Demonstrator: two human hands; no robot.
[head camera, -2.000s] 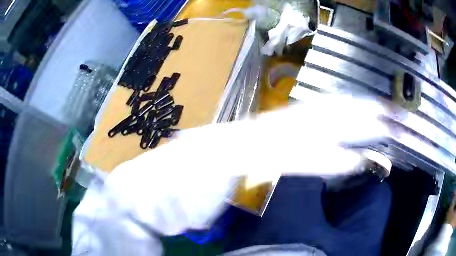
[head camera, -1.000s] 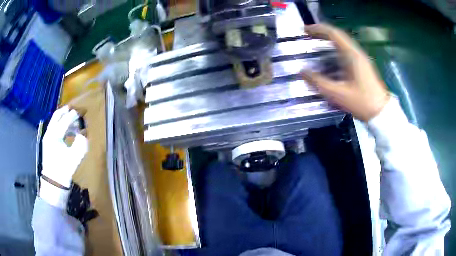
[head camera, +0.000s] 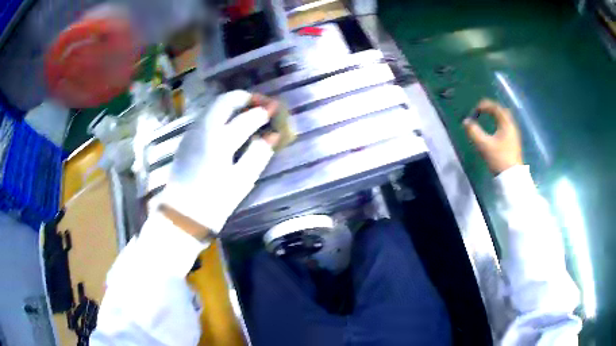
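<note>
My left hand (head camera: 219, 159), in a white glove with bare fingertips, is at the tan fixture (head camera: 286, 128) on the silver T-slot table (head camera: 351, 125). Its fingers cover most of the fixture, and a dark shape shows between them; whether they grip a housing is unclear. My right hand (head camera: 500, 138), bare, is over the green belt (head camera: 540, 88), thumb and forefinger curled towards each other. Something small and dark may be between them; it is too blurred to tell. Small black housings (head camera: 59, 270) lie on the cardboard sheet (head camera: 94, 223) at left, some lined up, some loose.
A large red emergency stop button (head camera: 92, 61) is close to the camera at upper left. The grey machine frame (head camera: 250, 57) stands behind the fixture. A pale handwheel (head camera: 300, 230) is below the table. Cloudy bottles (head camera: 115, 135) and blue crates (head camera: 30, 169) are at left.
My left hand has moved from the cardboard to the fixture. My right hand has moved from the table's right side out over the green belt. The view has shifted right.
</note>
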